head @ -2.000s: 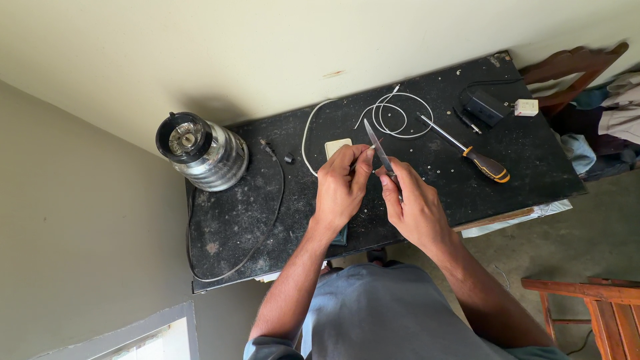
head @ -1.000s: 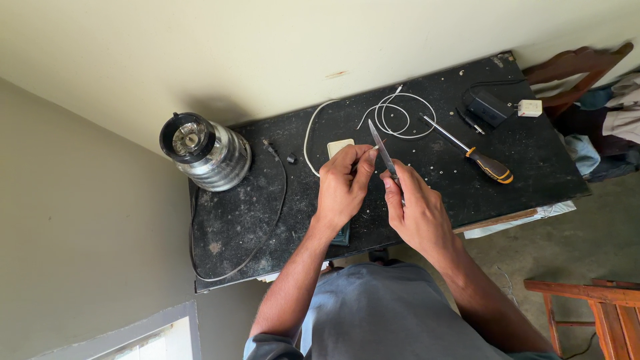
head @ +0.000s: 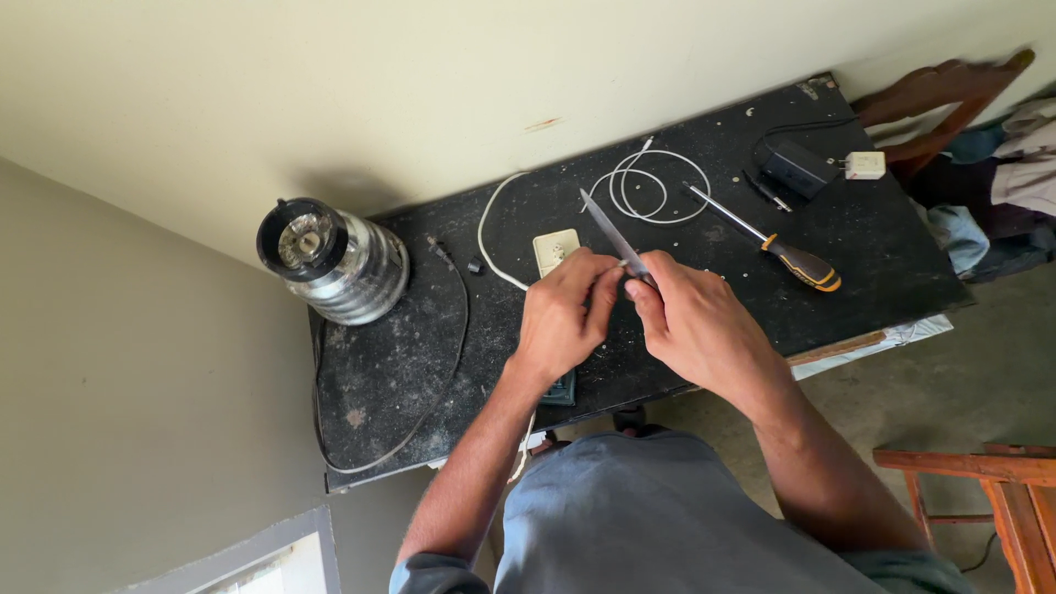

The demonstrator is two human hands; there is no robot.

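Observation:
Above the black table point(head: 388, 371), my right hand point(head: 701, 326) grips a knife point(head: 609, 227), its blade pointing up and to the left. My left hand point(head: 569, 313) pinches a small pale piece, perhaps a wire end, between thumb and fingertips against the blade's lower part. The fingers hide most of that piece. Just behind my left hand lies a cream plastic electrical fitting point(head: 555, 247). A white cable point(head: 487, 231) curves down behind the same hand. Under my left wrist a dark teal object point(head: 561, 389) shows in part.
A metallic blender-like appliance point(head: 346, 264) with a black cord point(head: 464, 330) stands at the left. A coiled white cable point(head: 660, 216), a screwdriver point(head: 796, 262), a black power adapter point(head: 796, 169) and a white plug adapter point(head: 865, 165) lie at the right. Wooden chairs point(head: 973, 466) flank the table's right side.

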